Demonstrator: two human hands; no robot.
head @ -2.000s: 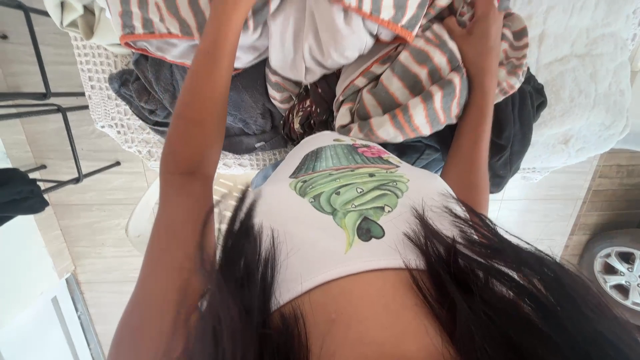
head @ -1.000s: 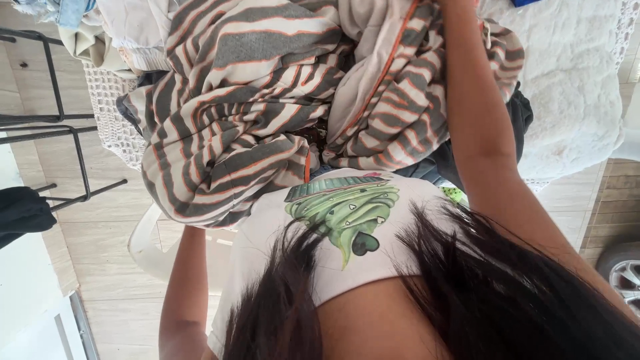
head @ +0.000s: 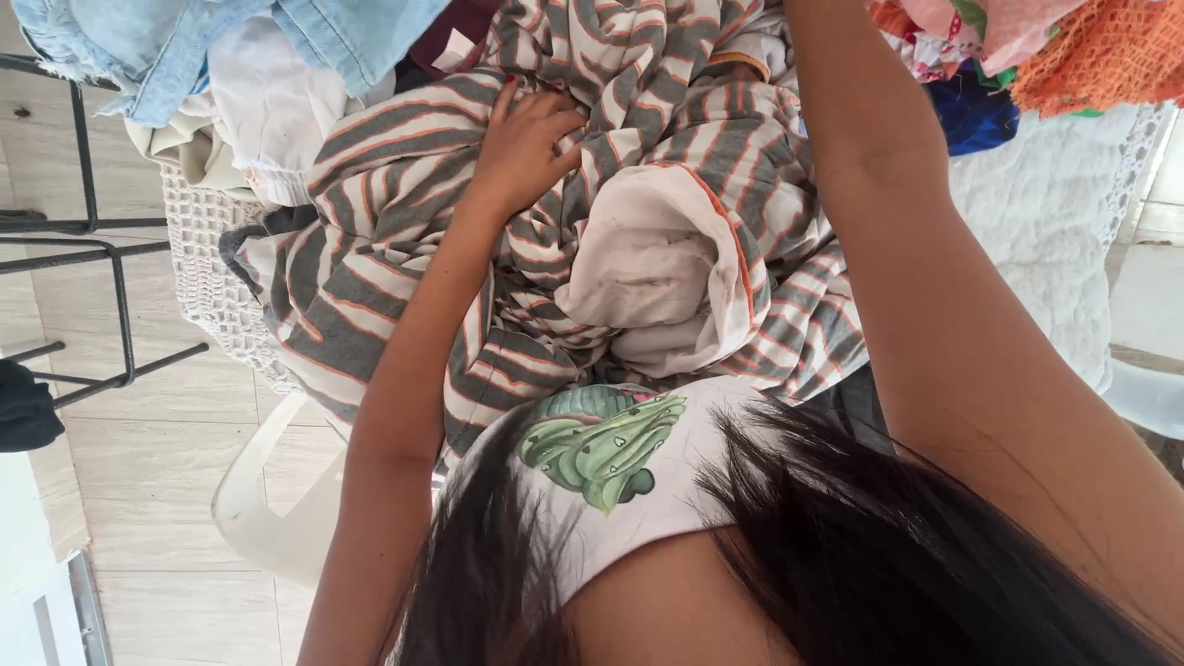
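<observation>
A large striped cloth (head: 398, 268), grey and white with orange lines, lies bunched against my body. Its plain pale inner side (head: 647, 268) shows in a rounded fold at the middle. My left hand (head: 532, 143) rests on the striped cloth with its fingers spread, palm down. The right forearm (head: 879, 166) reaches past the top edge of the view, so my right hand is out of sight. Striped folds lie beside that forearm.
Light blue denim (head: 342, 42) and a white garment (head: 277, 102) lie at upper left. An orange netted cloth (head: 1105, 55) and a blue cloth (head: 976, 106) are at upper right. White quilted cloth (head: 1027, 222) covers the right side. A white plastic chair (head: 245, 499) stands lower left.
The left hand, hidden under the striped cloth one second ago, now shows on top of it. The right hand has gone out of view. More clothes show along the top as the view has shifted.
</observation>
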